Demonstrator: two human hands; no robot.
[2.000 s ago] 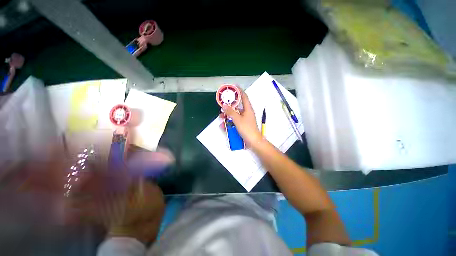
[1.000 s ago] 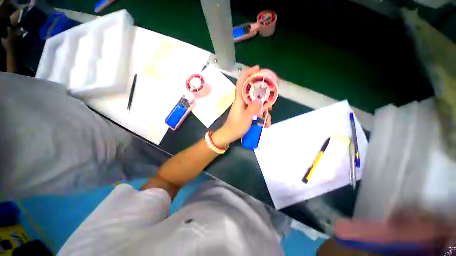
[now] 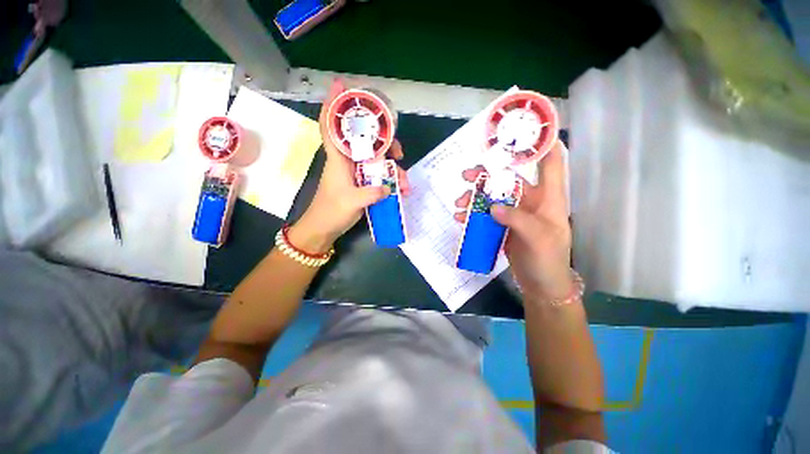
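Note:
My left hand (image 3: 342, 199) holds a pink fan half-assembly (image 3: 385, 217) upright, its round head away from me and its blue battery toward me, thumb on the circuit board area. My right hand (image 3: 537, 222) holds a second pink fan half-assembly (image 3: 480, 244), thumb at the top of its blue battery. The two are side by side and apart, open faces up, over the bench and the record sheet (image 3: 432, 208). A third fan half-assembly (image 3: 211, 213) lies at left, partly on white paper, and no hand touches it.
Foam trays (image 3: 710, 213) stand stacked at right under a yellowish wrapped pad (image 3: 746, 66). A foam tray (image 3: 44, 151) and a dark pen (image 3: 113, 202) are at left. A metal post (image 3: 240, 40) rises by the green belt (image 3: 444, 44), where another fan (image 3: 302, 13) lies. A person's grey clothing shows at lower left.
My right hand has come in from the lower right edge with a fan. My left hand still holds its fan, now left of the right one. The view has turned.

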